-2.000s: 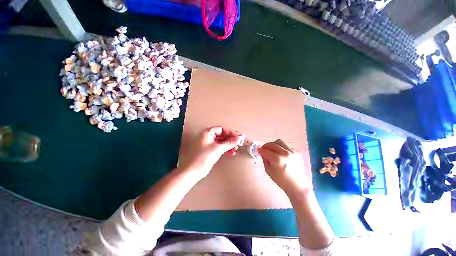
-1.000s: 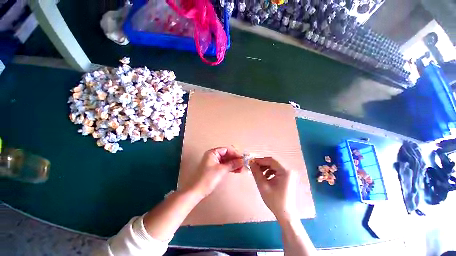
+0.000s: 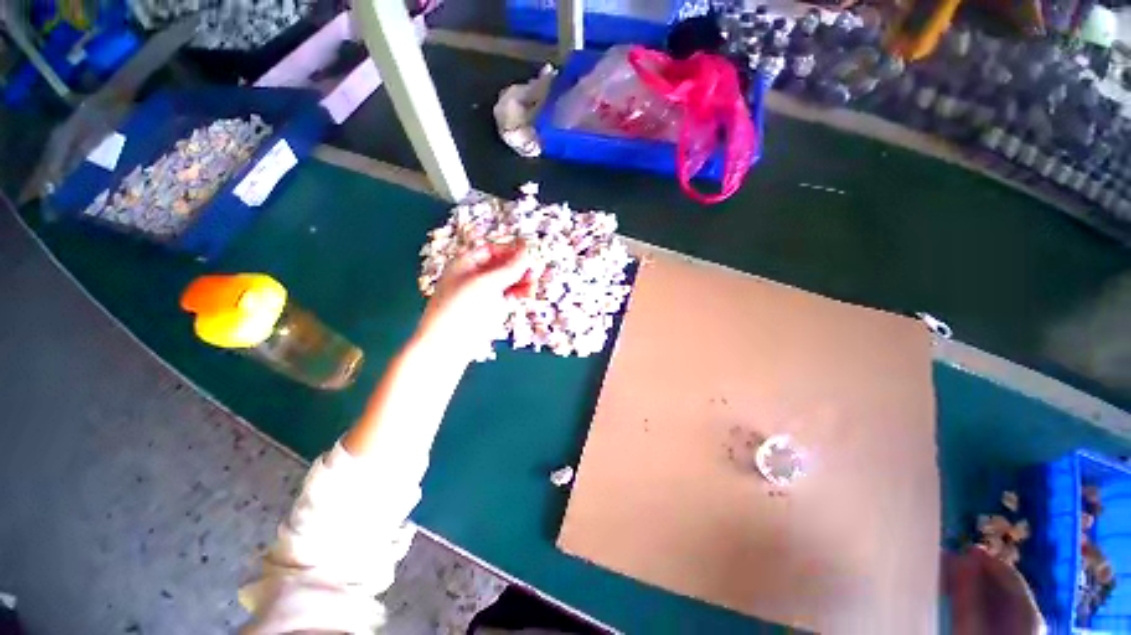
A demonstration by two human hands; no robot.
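Note:
My left hand (image 3: 478, 288) reaches over the heap of small whitish moulded components (image 3: 577, 279), its fingers among the pieces; whether it grips one cannot be told. My right hand (image 3: 992, 598) is blurred and cut off by the lower right edge, below a few orange-brown pieces (image 3: 1002, 533); its fingers cannot be made out. The round clear-white dish (image 3: 781, 460) stands on the cardboard mat (image 3: 744, 354), with dark specks in and around it. One whitish component (image 3: 562, 476) lies apart, left of the mat.
A blue basket (image 3: 1064, 521) with small pieces is at the far right. A bottle with a yellow-orange top (image 3: 236, 310) lies left. A dark-blue bin (image 3: 279, 149) of pale pieces is upper left. A blue tray (image 3: 583, 146) with a pink bag (image 3: 719, 130) and a pale post (image 3: 416, 99) stand behind the heap.
The view has swung left. My hands have parted: the left has moved from over the mat to the heap, the right to the lower right edge. The dish on the mat is now uncovered.

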